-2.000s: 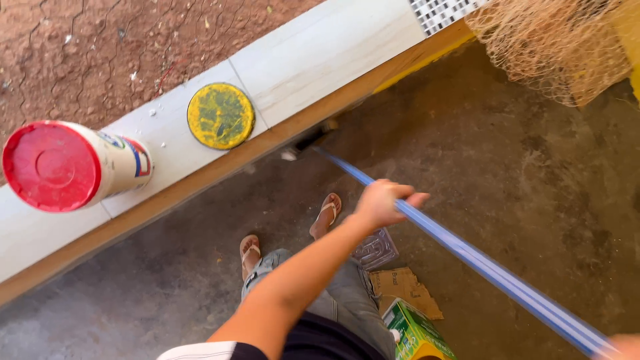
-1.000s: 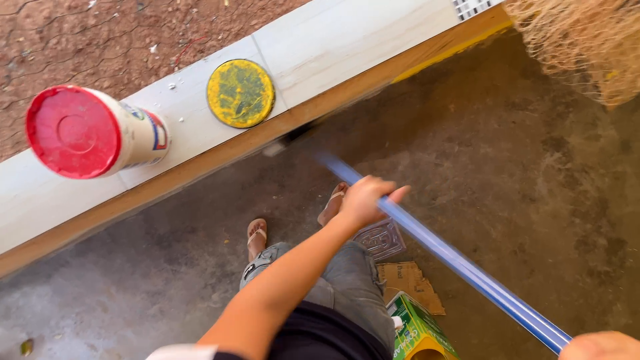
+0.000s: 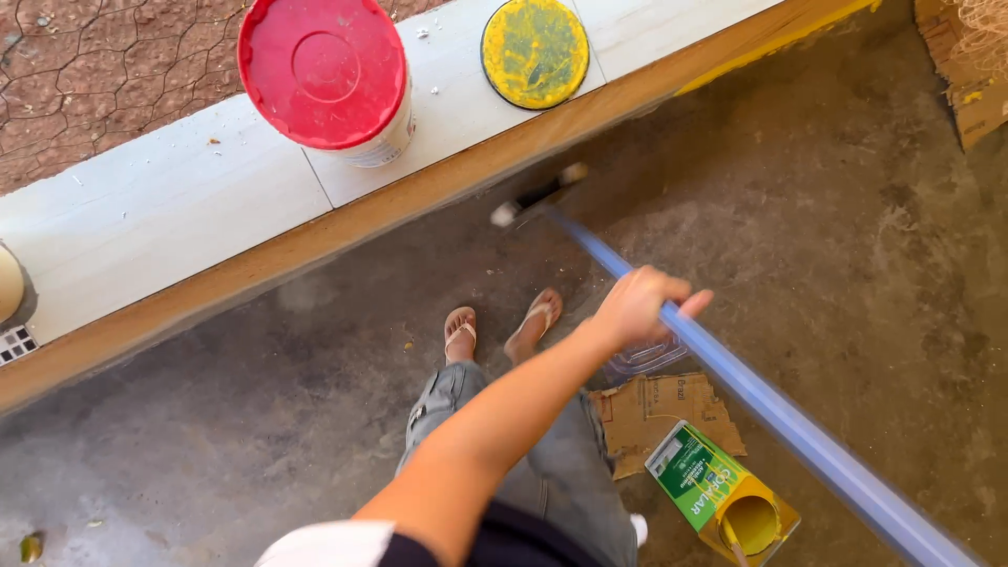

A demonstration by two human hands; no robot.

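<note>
My left hand (image 3: pixel 647 307) is closed around the shaft of a long blue pole (image 3: pixel 787 417). A blurred dark head with pale ends (image 3: pixel 539 195) is at the pole's far end, low by the foot of the ledge; its exact kind cannot be told. The pole runs down to the lower right and out of view. My right hand is outside the frame. Below my left hand, an open rectangular can of yellow paint (image 3: pixel 752 524) with a stick in it stands beside a torn piece of cardboard (image 3: pixel 669 413). A clear plastic tray (image 3: pixel 642 358) is partly hidden behind my left hand and forearm.
The tiled ledge (image 3: pixel 173 213) bears a bucket with a red lid (image 3: pixel 327 71) and a round lid smeared with yellow paint (image 3: pixel 535 53). Wire mesh (image 3: pixel 118 71) lies beyond it. More cardboard (image 3: pixel 965 102) is at upper right. My sandaled feet (image 3: pixel 461 335) are on the concrete floor.
The view has shifted left along the ledge. My right hand, at the pole's lower end in the earlier frames, is out of view. The pole's head is blurred throughout.
</note>
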